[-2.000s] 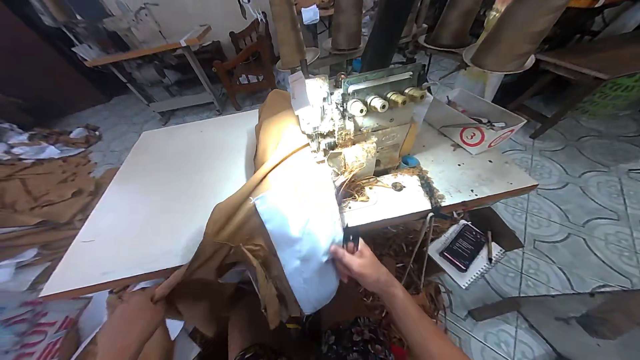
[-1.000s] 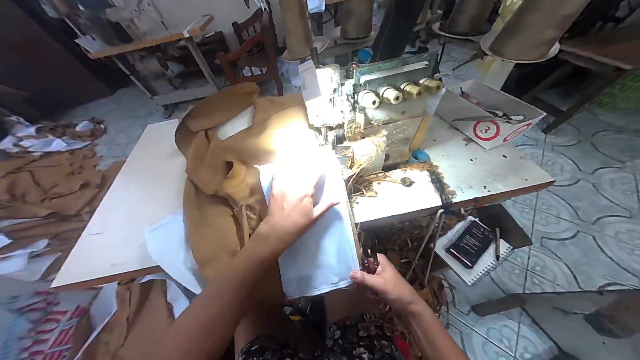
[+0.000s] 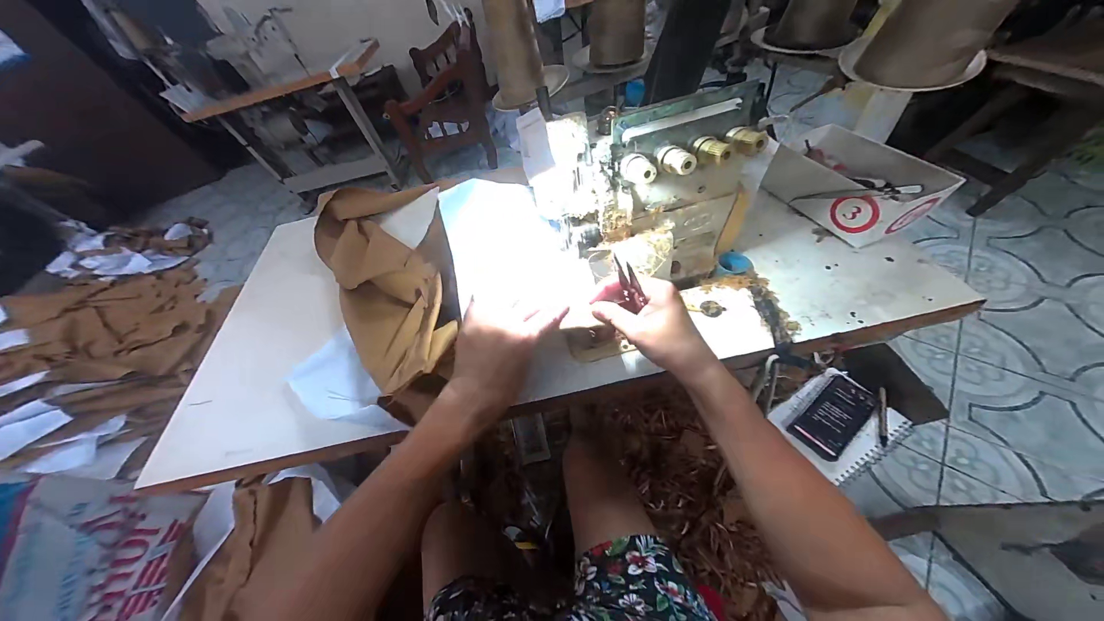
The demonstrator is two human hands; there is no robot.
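Beneath the lit needle area of an overlock sewing machine lies a white fabric piece, partly washed out by glare. My left hand rests on its near end, fingers spread. Between the thumb and fingers of my right hand is a pair of thread snips, dark red, points up, just in front of the machine. Brown fabric is bunched on the table left of the white piece. A pale blue-white cloth sticks out below it.
A white box with tools stands on the table at the right. Thread cones rise behind the machine. A phone and pen lie on a notebook at lower right. Brown and white fabric covers the floor at left.
The white piece has moved away from me, toward the machine. Both hands have moved forward, and the right hand with the snips is now close to the machine's front.
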